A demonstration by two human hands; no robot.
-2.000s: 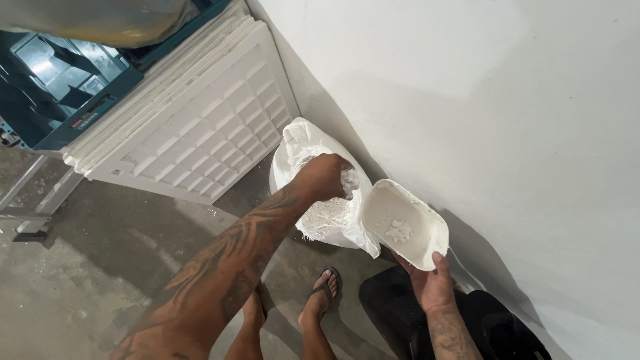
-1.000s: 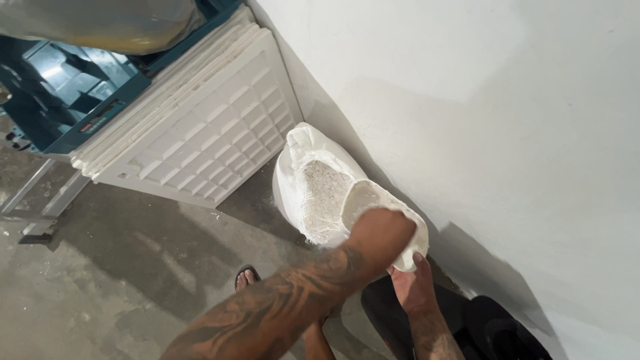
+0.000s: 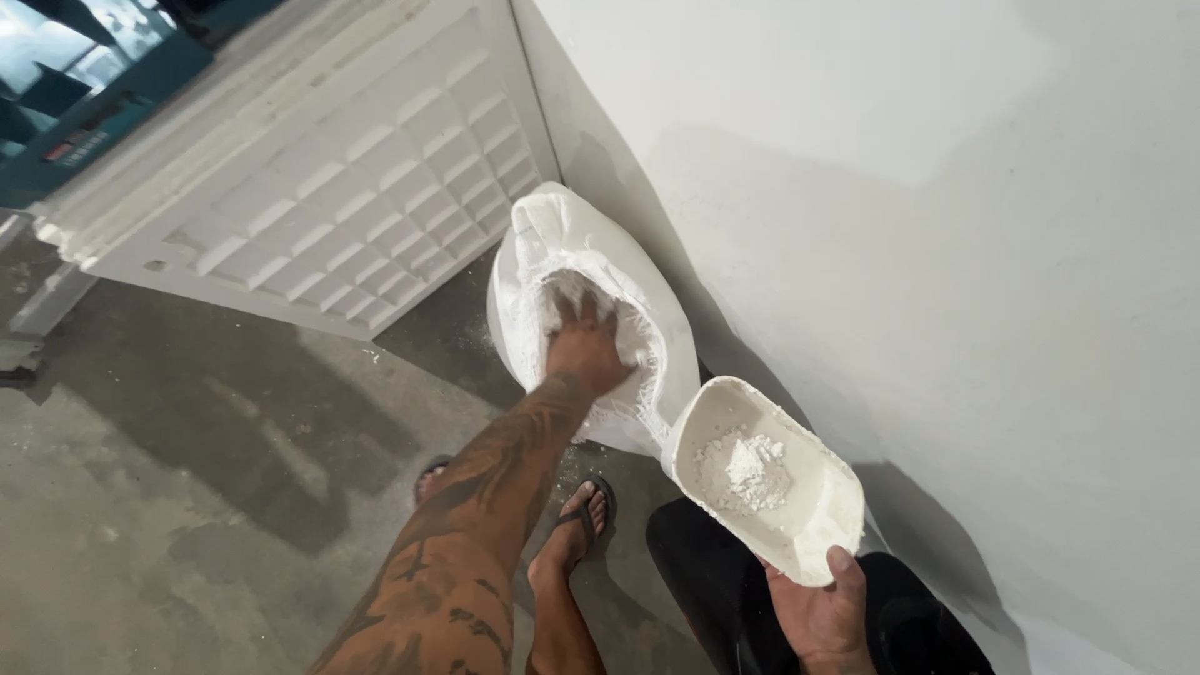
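Note:
My left hand (image 3: 589, 349) reaches palm down into the torn mouth of a white woven sack (image 3: 675, 323), its spread fingers at the white powder (image 3: 609, 398) inside. The fingertips are blurred and partly hidden in shadow. With the thumb over the near rim and the fingers underneath, my right hand (image 3: 817, 600) holds a white plastic tub (image 3: 820, 506). The tub is tilted beside the sack and has a small heap of white powder (image 3: 755, 472) on its bottom.
White panels with a molded grid (image 3: 375, 216) lean left of the sack. Above them is a teal crate (image 3: 122, 103). A white wall (image 3: 891, 281) rises on the right. Feet in dark flip-flops (image 3: 591, 511) stand on the concrete floor (image 3: 234, 450). Dark objects lie behind my right hand.
My left hand has moved from over the tub back into the sack. The heap of powder in the tub is larger than two seconds ago. My right hand still holds the tub.

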